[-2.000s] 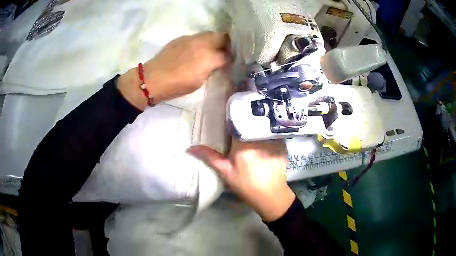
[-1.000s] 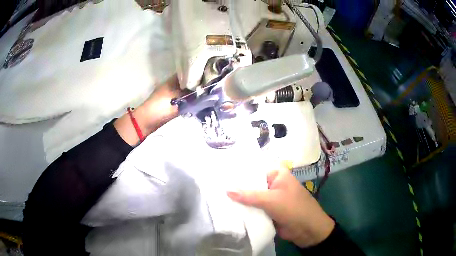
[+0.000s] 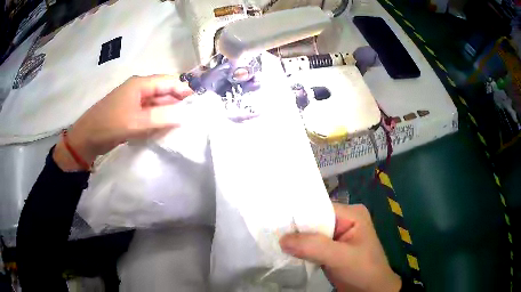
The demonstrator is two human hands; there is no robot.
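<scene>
A white garment piece [image 3: 165,177] hangs from the sewing machine's needle area [image 3: 237,85] down over the table's front edge. A wide white folded band [image 3: 263,154] runs from the needle area toward me. My left hand [image 3: 134,111] holds the cloth left of the needle area, its fingers bent near the presser foot. My right hand [image 3: 337,248] pinches the band's near end, thumb on top and fingers beneath. Bright light washes out the cloth at the needle, so the stitching point is hidden.
A pale lamp or guard [image 3: 274,31] lies over the needle area. A black phone [image 3: 387,47] is at the right of the table. A white garment with a black label [image 3: 110,50] lies left. A red cord [image 3: 388,128] hangs at the front edge. More white cloth [image 3: 165,259] covers my lap.
The machine appears higher in view. My left hand has come out from beside the machine head, leftward. My right hand is lower and draws the band out long and flat.
</scene>
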